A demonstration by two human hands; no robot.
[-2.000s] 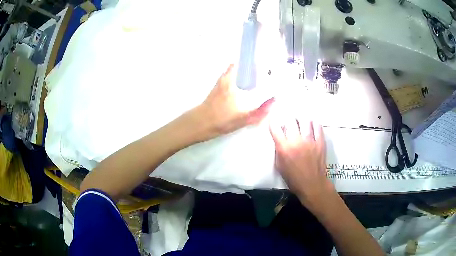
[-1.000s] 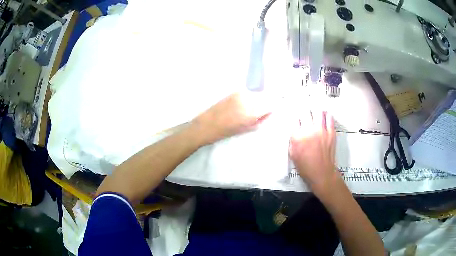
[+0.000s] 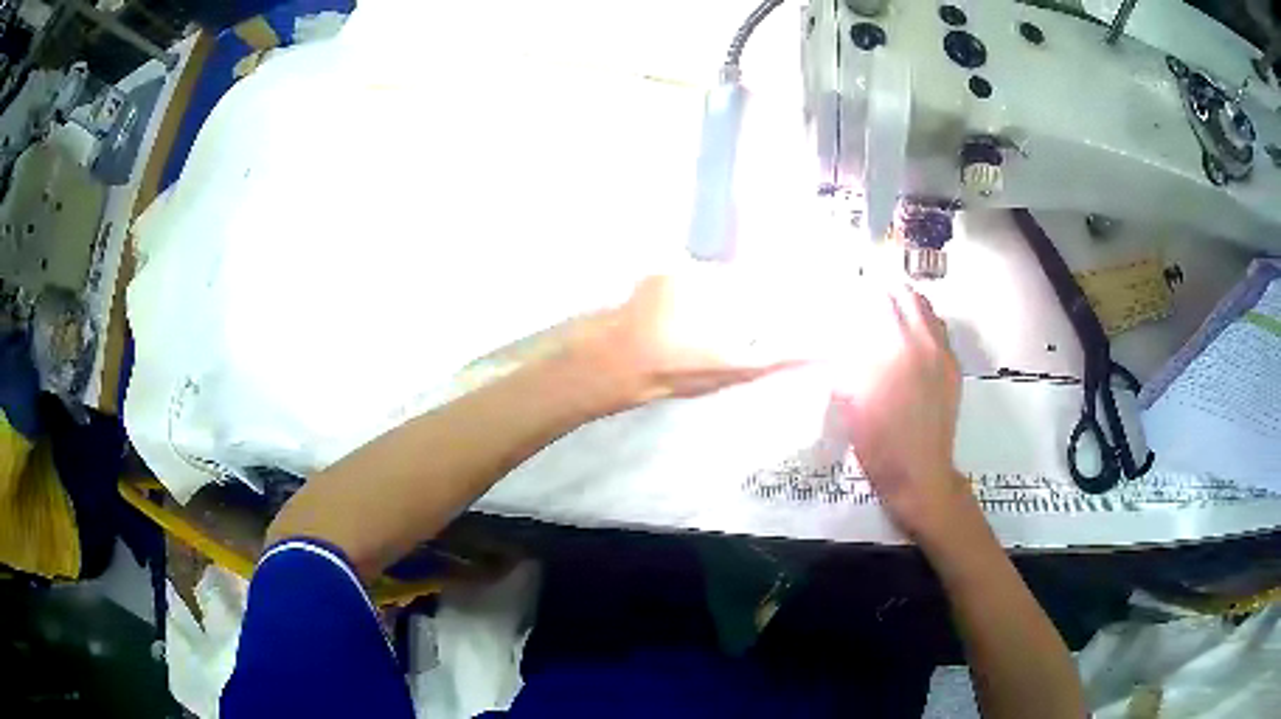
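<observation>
White fabric (image 3: 379,211) lies spread over the table left of the needle and is washed out by glare. The pale sewing machine head (image 3: 1054,113) is at the upper right, with the presser foot area lost in glare. My left hand (image 3: 688,337) lies on the fabric left of the needle, its fingers reaching right and blurred by the light. My right hand (image 3: 906,400) is just below the needle area, fingers pointing up at the fabric's edge. Whether either hand pinches the fabric cannot be made out.
A grey-white lamp stick (image 3: 717,169) hangs left of the needle. Black shears (image 3: 1089,330), a tan card (image 3: 1128,292) and printed sheets (image 3: 1222,379) lie at the right. Ruler marks (image 3: 1040,492) run along the front edge. Another machine (image 3: 49,211) stands far left.
My right hand has moved right and slightly up towards the needle. My left hand has shifted right and down from its first place. More ruler marks show where the fabric edge has moved.
</observation>
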